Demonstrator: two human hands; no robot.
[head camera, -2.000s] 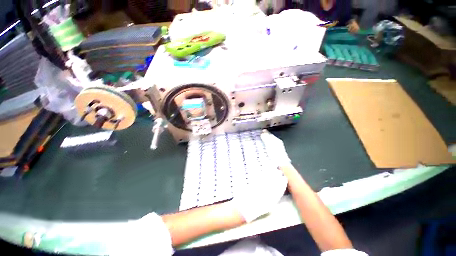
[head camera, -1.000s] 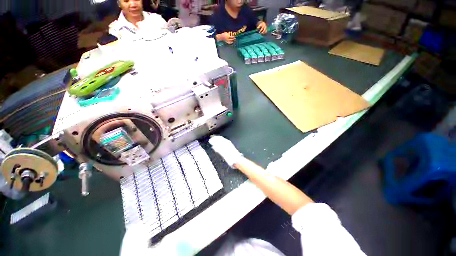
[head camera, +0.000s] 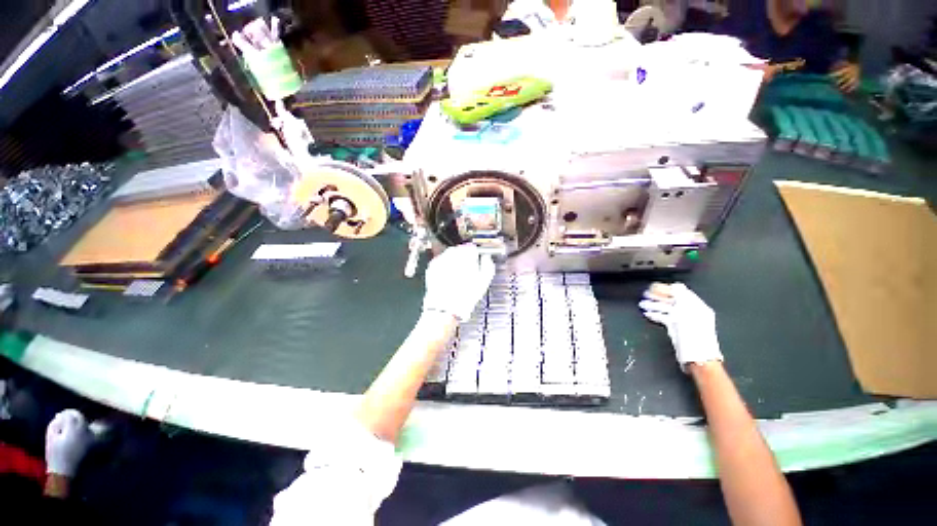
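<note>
Silver-grey parts (head camera: 529, 344) lie in close columns before the white machine (head camera: 616, 113). My left hand (head camera: 458, 279), in a white glove, is at the lower edge of the black-rimmed ring head (head camera: 485, 213), over the top left of the columns. Its fingertips are hard to make out, and I cannot tell whether it holds a part. A block with a teal top shows inside the ring. My right hand (head camera: 685, 321), gloved in white, rests on the bench right of the columns, fingers a little apart, nothing seen in it.
A tape reel (head camera: 342, 199) stands left of the ring. A grey part row (head camera: 297, 252) and stacked boards (head camera: 144, 231) lie left. A cardboard sheet (head camera: 873, 277) and teal parts (head camera: 830, 136) are right. Another person's gloved hand (head camera: 69, 442) shows lower left; people sit behind the machine.
The view has swung back left. My left hand has moved from the near edge of the parts up to the ring. My right hand stays on the bench right of the parts.
</note>
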